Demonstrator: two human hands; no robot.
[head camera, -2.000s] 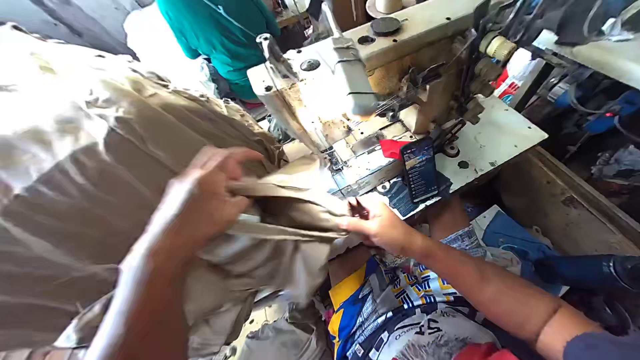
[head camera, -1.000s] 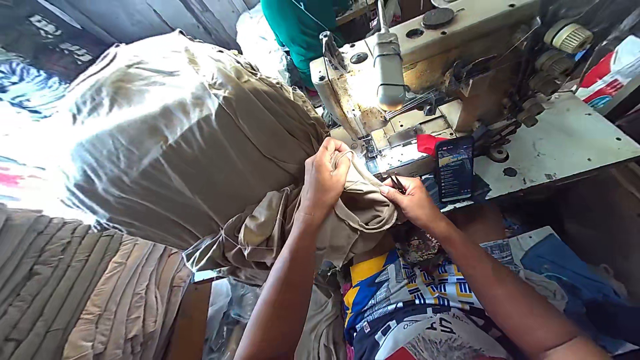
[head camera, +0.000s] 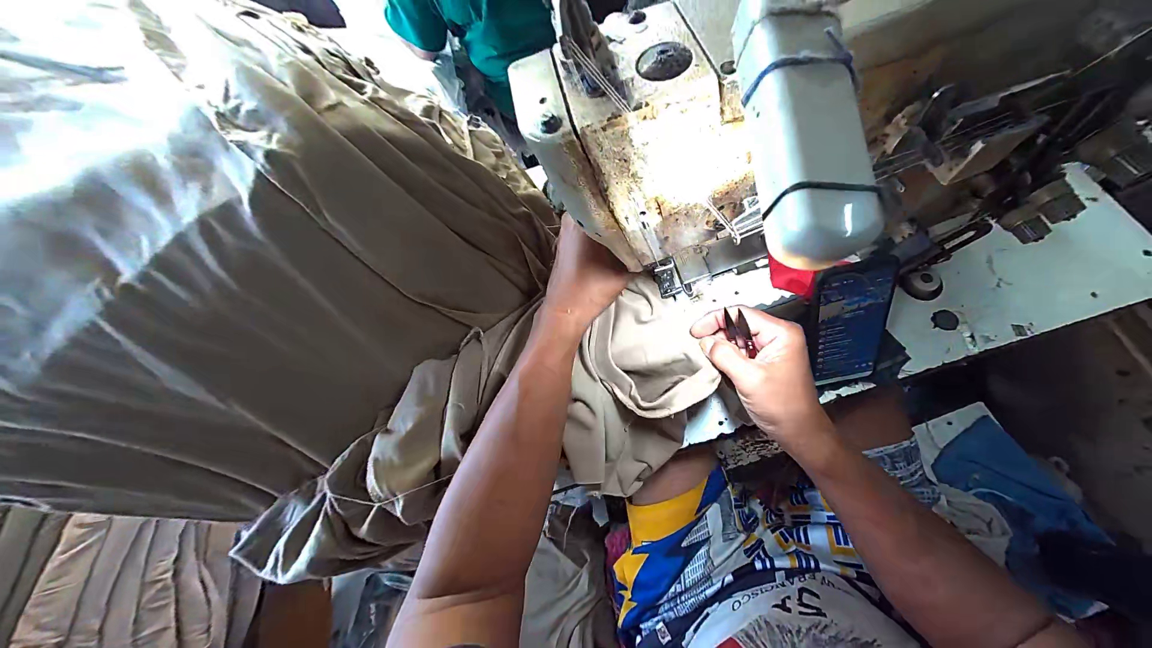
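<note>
Khaki fabric (head camera: 621, 405) lies bunched at the presser foot (head camera: 666, 279) of an industrial sewing machine (head camera: 666, 144). My left hand (head camera: 585, 274) is at the left of the foot, on the fabric behind the machine's head; its fingertips are hidden, so its grip does not show. In front and to the right of the foot, my right hand (head camera: 760, 360) holds small dark thread snips (head camera: 740, 333), blades pointing up. Its thumb and index finger are close together beside the fabric's edge.
A large khaki fabric bundle (head camera: 360, 234) fills the left. Folded khaki pieces (head camera: 126, 576) are stacked below it. A smartphone (head camera: 850, 319) leans right of my right hand, by a red cloth (head camera: 792, 275). A grey lamp-like housing (head camera: 810, 135) hangs above. A person in green (head camera: 495, 36) is beyond.
My left hand has moved away from my right, to behind the presser foot's left side. A second ago both hands were together at the fabric's edge. The view has come closer to the machine.
</note>
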